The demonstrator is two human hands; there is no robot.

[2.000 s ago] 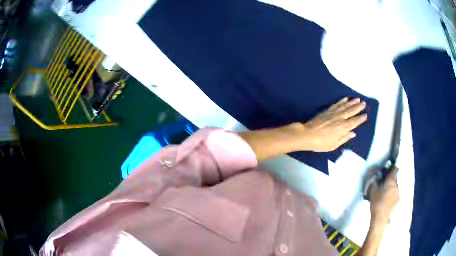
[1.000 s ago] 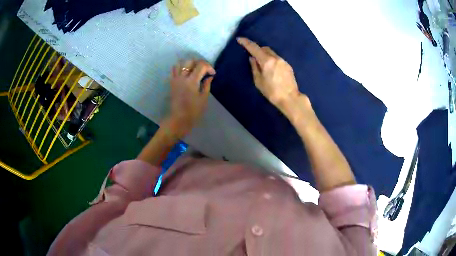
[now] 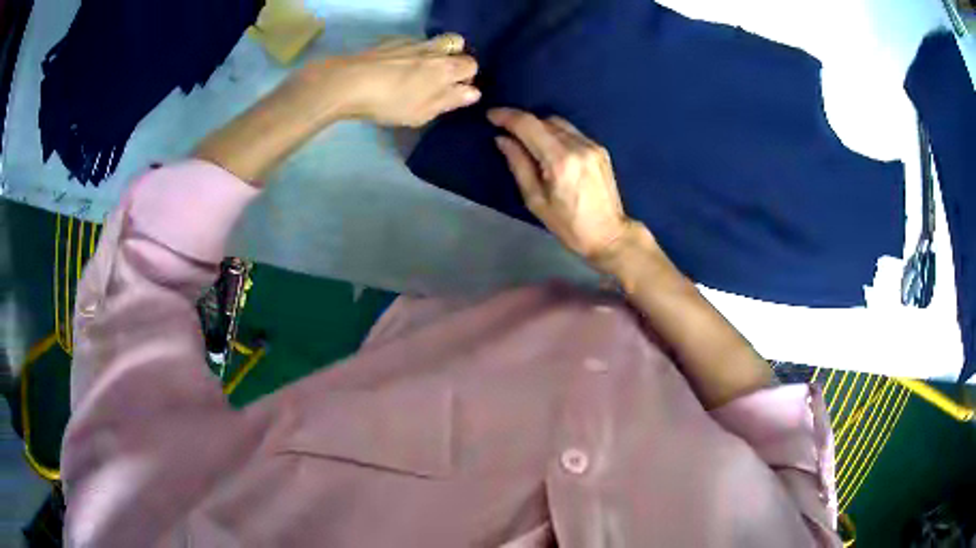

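Note:
A large navy garment panel (image 3: 706, 139) lies flat on the white table, with a curved scoop in its upper right edge. My left hand (image 3: 412, 80) is at the panel's left edge with bent fingertips on the dark cloth; whether it pinches cloth cannot be told. My right hand (image 3: 567, 177) rests on the panel just right of it, thumb and fingers apart, with nothing seen in it. The tailor's shears (image 3: 921, 241) lie untouched on the table beyond the panel's right end, handles towards me.
Navy offcuts (image 3: 139, 75) with jagged edges lie at the far left. A yellow-brown scrap (image 3: 286, 30) lies behind my left forearm. A second navy cloth (image 3: 956, 139) lies at the far right. Yellow wire racks (image 3: 872, 428) stand below the table (image 3: 353, 214), over a green floor.
The shears left my right hand between the two earlier frames. My left hand has moved from bare table onto the panel's left edge. The view has turned, showing more offcuts on the left.

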